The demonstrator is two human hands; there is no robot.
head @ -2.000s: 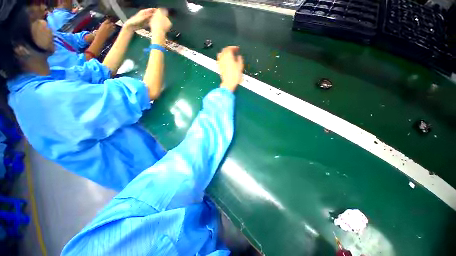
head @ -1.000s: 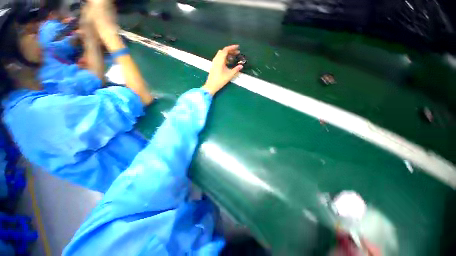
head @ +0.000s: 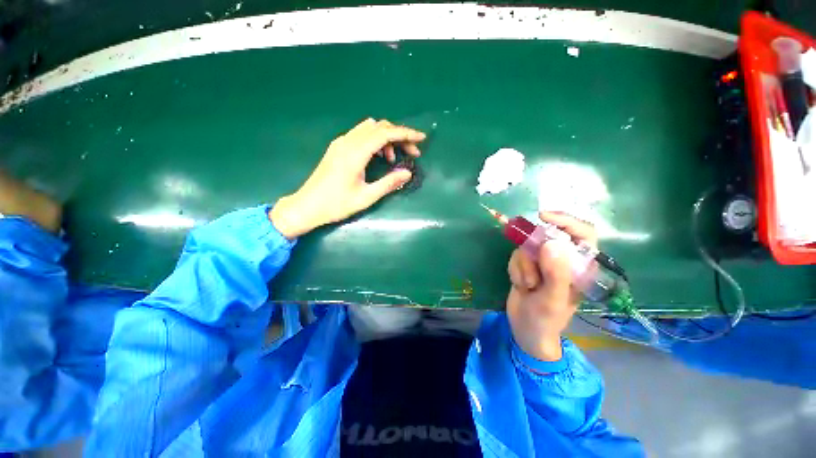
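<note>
My left hand [head: 353, 170] rests at the middle of the green bench with thumb and fingers around a small round black assembly [head: 406, 170], partly hidden by the fingers. My right hand [head: 550, 268] holds a glue syringe [head: 559, 250] like a pen. Its dark red front and thin dispensing needle [head: 494, 214] point up and left, just below a crumpled white wiping tissue [head: 501, 171] on the bench. The needle and the assembly are apart. The syringe's green rear end [head: 619, 300] joins a clear air hose [head: 646, 328].
A red tray [head: 766, 134] with white paper and tools stands at the far right. Beside it is a dark controller box with a round gauge [head: 739, 213] and red light. The hose loops there. A white strip [head: 429, 26] crosses the far side. Another person's arm [head: 27, 204] is at left.
The view has swung down and right. My left hand has come from the far strip back to the near bench with the assembly. My right hand and the syringe now show in full.
</note>
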